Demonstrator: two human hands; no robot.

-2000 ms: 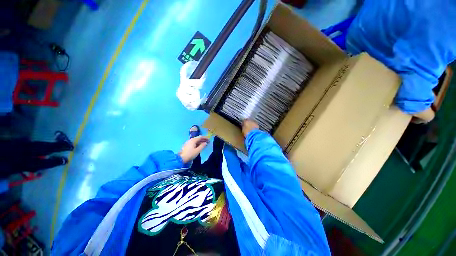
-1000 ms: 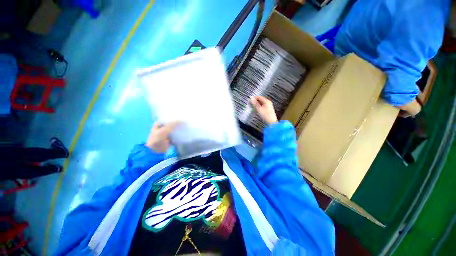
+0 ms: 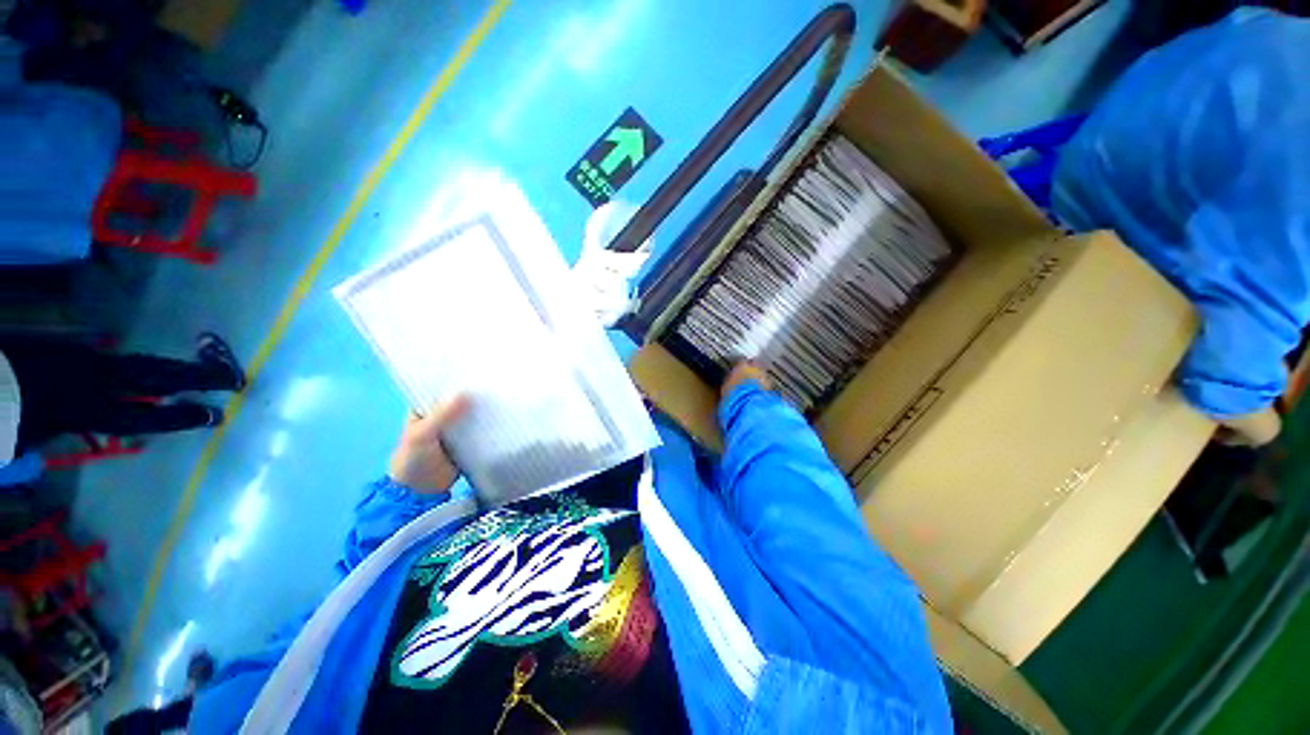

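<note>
My left hand (image 3: 431, 445) holds a flat white-silver panel (image 3: 481, 345) by its lower left edge, with the thumb on its face. The panel is tilted over the floor in front of my chest. A large open brown carton (image 3: 1027, 431) stands to the right. Many thin flat panels (image 3: 826, 266) stand on edge in a row inside it. My right hand (image 3: 747, 379) is at the near end of that row, just inside the carton's near wall. Its fingers are mostly hidden, so whether it grips a panel cannot be told.
A dark cart handle (image 3: 747, 115) rises beside the carton, with a white bundle (image 3: 609, 266) at its foot. Another person's blue sleeve (image 3: 1247, 316) and hand are at the carton's far right side. Red stools (image 3: 158, 187) and a person's legs are at the left.
My left hand came up with a panel from the carton side and now holds it further left. My right hand moved off the row, then back down to its near end.
</note>
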